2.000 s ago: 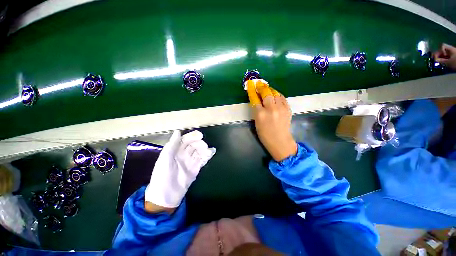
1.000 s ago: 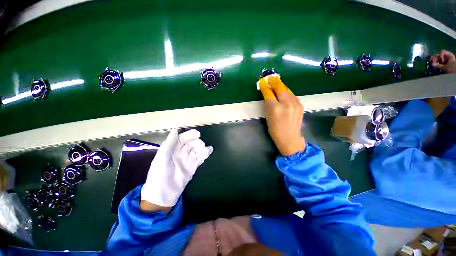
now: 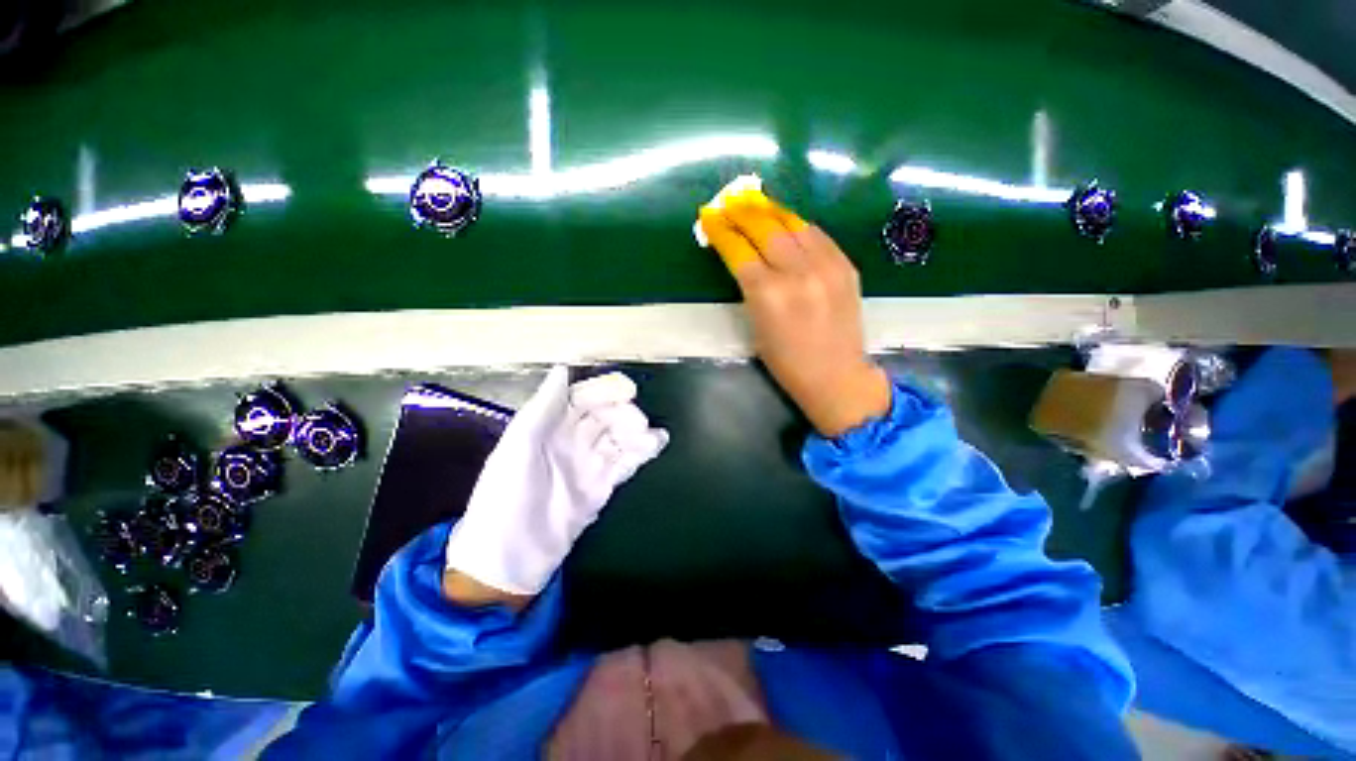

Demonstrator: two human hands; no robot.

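Observation:
My right hand (image 3: 803, 305), with yellow finger cots, pinches a small white wipe (image 3: 729, 202) over the green conveyor belt (image 3: 640, 89). No round part shows under the wipe; the fingers and wipe may hide one. A dark round part (image 3: 909, 234) lies just right of the hand, and another (image 3: 445, 198) lies to its left. More round parts sit spaced along the belt on both sides. My left hand (image 3: 558, 476), in a white glove, rests palm up with curled fingers over the bench, holding nothing visible.
A pale rail (image 3: 372, 339) separates belt and bench. Several round parts (image 3: 243, 473) cluster on the left bench, beside a black flat phone-like object (image 3: 431, 476). A clear plastic bag (image 3: 45, 580) lies far left. A brown-and-white box (image 3: 1108, 409) and a neighbour's blue sleeve (image 3: 1242, 520) are right.
The round parts have moved right along the belt. My right hand with the wipe has left the part it was touching and moved left. My left hand keeps its pose; the view has shifted slightly.

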